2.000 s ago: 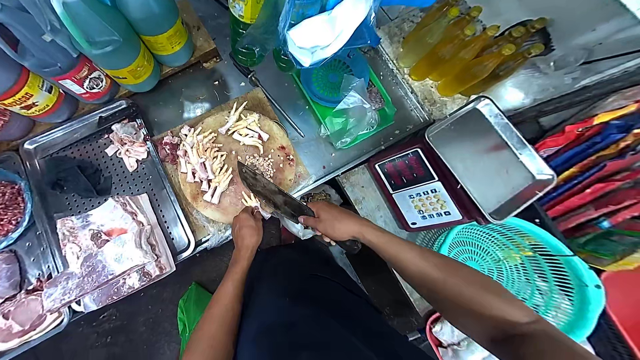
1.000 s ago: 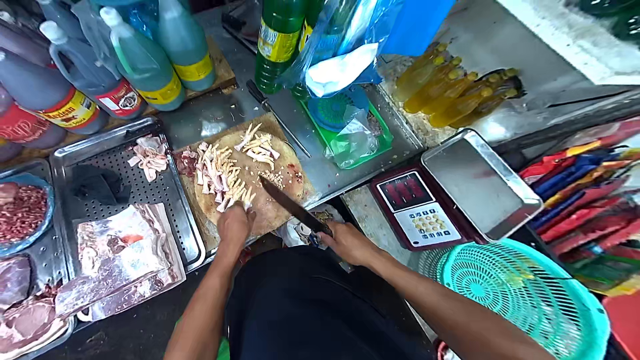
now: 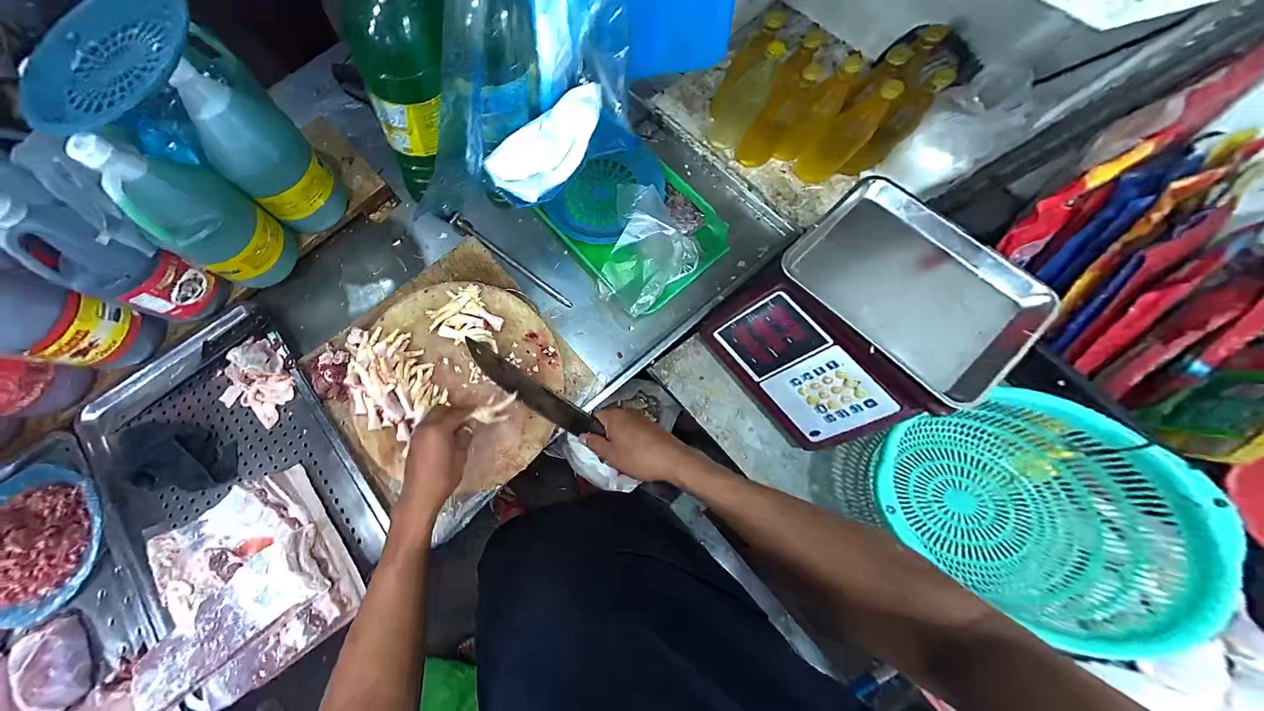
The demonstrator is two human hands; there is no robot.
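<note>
My right hand (image 3: 637, 446) grips the handle of a large dark-bladed knife (image 3: 528, 390), whose blade slants up and left over the round wooden chopping board (image 3: 538, 434). My left hand (image 3: 439, 449) is at the board's lower middle, closed on a pale chicken foot (image 3: 492, 407) that sticks out to its right. Beside that hand lies a heap of chicken feet (image 3: 390, 380). A smaller pile of pale pieces (image 3: 464, 314) is at the board's top, near the knife tip. Small chopped bits and reddish scraps are scattered on the wood.
Left of the board stands a perforated metal tray (image 3: 326, 434) with a meat slab (image 3: 252, 553). Bottles (image 3: 188, 207) are behind it. A honing steel (image 3: 513, 262) and green basket (image 3: 716, 247) lie beyond the board. To the right are a digital scale (image 3: 805, 365) and turquoise colander (image 3: 1210, 553).
The knife blade, over the board's right part one second ago, now reaches near the smaller pile at the top. A chicken foot now shows plainly at my left hand.
</note>
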